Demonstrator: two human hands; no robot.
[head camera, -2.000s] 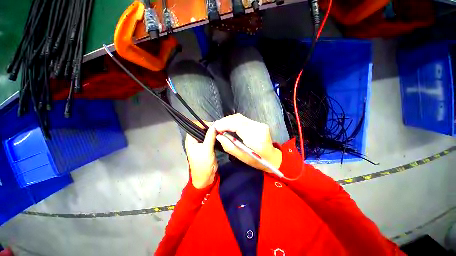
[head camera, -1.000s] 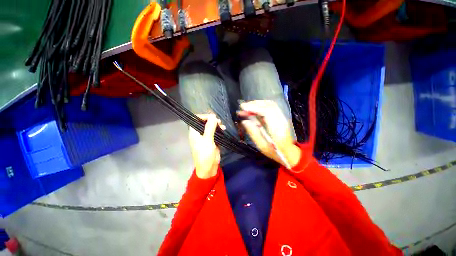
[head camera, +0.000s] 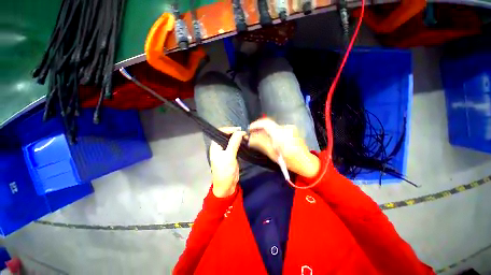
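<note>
My left hand is closed around a bunch of thin black cables over my lap. Two cable ends with pale, stripped tips stick out up and to the left. My right hand is beside it, slightly blurred, with the test probe in its grip. The probe's pale rear end points down past the palm; its tip is hidden by the fingers. The red test lead runs from the probe up to the bench edge. Whether the right fingers touch a cable is unclear.
The orange fixture board with several connectors lies along the bench edge, with an orange clamp at its left. A black cable bundle hangs over the green bench. A blue bin with tangled black cables is right of my legs; other blue bins stand left.
My right hand has come back close to my left hand, and the probe has turned steeper. The red lead now bows below the right wrist. The left hand still grips the bunch.
</note>
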